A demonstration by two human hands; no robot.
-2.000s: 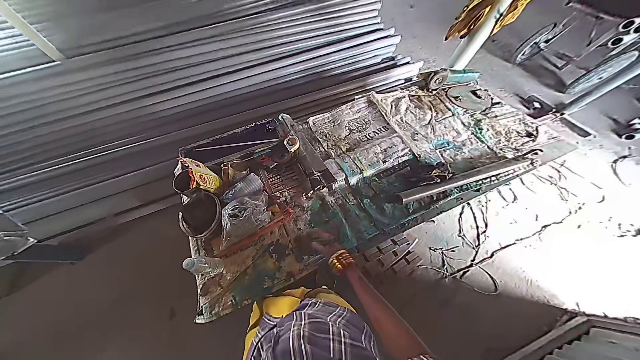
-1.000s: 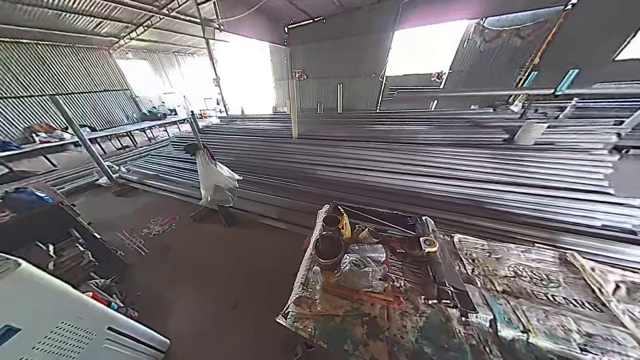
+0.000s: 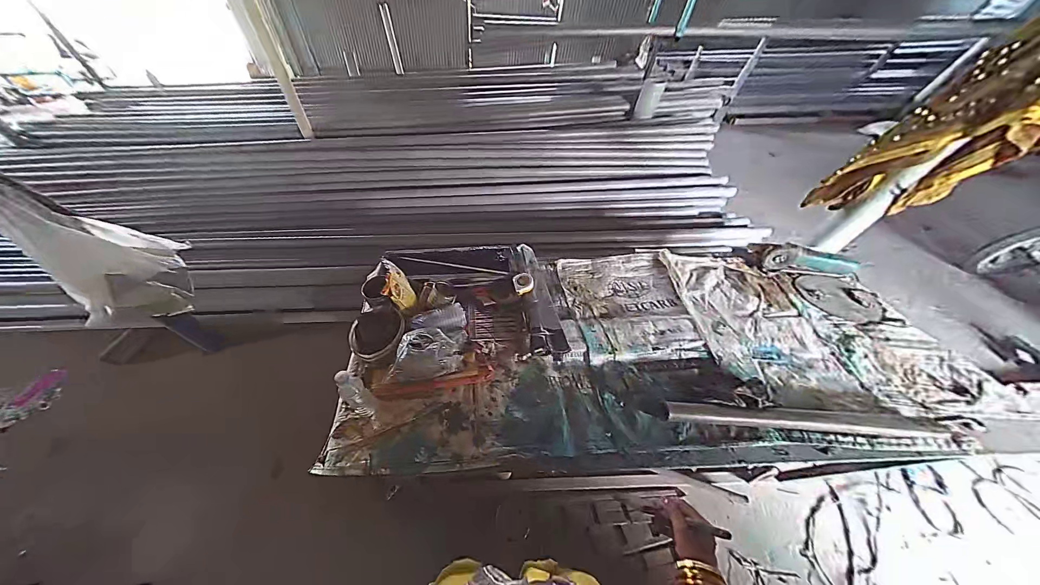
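Observation:
My right hand (image 3: 686, 528), with gold bangles at the wrist, is low in the view, just past the near edge of the table (image 3: 528, 463). Its fingers are closed around a short dark rod (image 3: 718, 531), blurred and too small to name. A grey metal pipe (image 3: 804, 420) lies along the table's near right side, above the hand. Paint-stained sacking (image 3: 634, 301) covers the table. At its left end are a dark round container (image 3: 378, 331), a clear plastic bag (image 3: 429, 353), a plastic bottle (image 3: 353, 390) and a roll of tape (image 3: 522, 283). My left hand is not visible.
Long metal pipes (image 3: 487, 179) are stacked behind the table. A pale post (image 3: 861, 211) with yellow and brown cloth (image 3: 934, 130) stands at the right. White sheeting (image 3: 106, 260) hangs at the left. Dark cables (image 3: 845, 520) lie on the floor at lower right.
The view has swung left and up, then partly back. My right hand was over the table's near edge two seconds ago; now it appears below that edge.

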